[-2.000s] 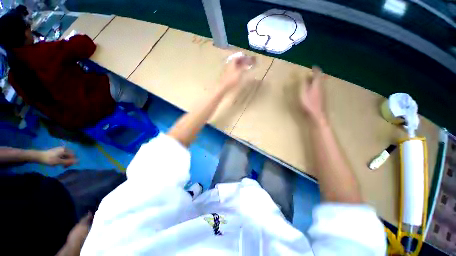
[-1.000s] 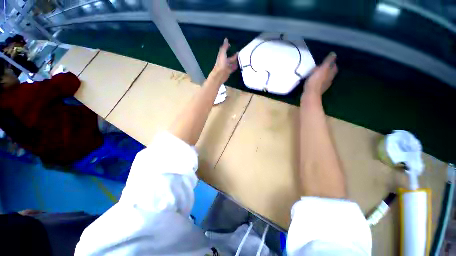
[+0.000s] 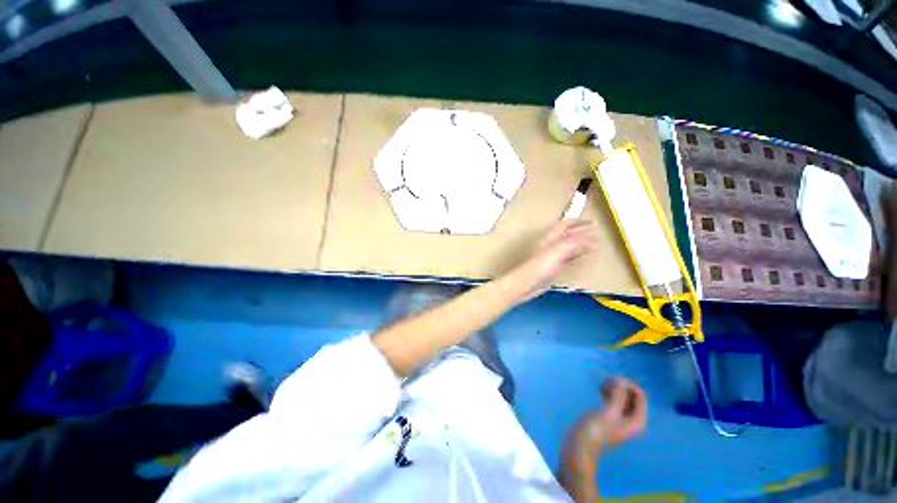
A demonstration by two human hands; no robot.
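Observation:
A white octagonal housing (image 3: 449,169) lies flat on the cardboard bench, with a thin dark wire loop on it. The caulking gun (image 3: 640,222), a white cartridge in a yellow frame, lies right of it, its nozzle at the tape roll (image 3: 564,128) stuffed with white tissue. Its trigger and rod overhang the bench's front edge. My left hand (image 3: 565,248) is at the lower end of the small blade (image 3: 577,200); whether it grips the blade cannot be told. My right hand (image 3: 618,411), blurred, is below the bench edge, seemingly empty, fingers partly spread.
A crumpled tissue (image 3: 265,113) lies at the bench's back left by a grey post (image 3: 183,47). The dark green conveyor (image 3: 393,64) runs behind. At right, a patterned sheet (image 3: 747,257) bears another white part (image 3: 834,222). Blue stools (image 3: 96,356) stand on the floor.
The housing has come from the conveyor onto the bench. Both hands have left it: the left moved across to the blade, the right down below the bench edge. The view has turned right.

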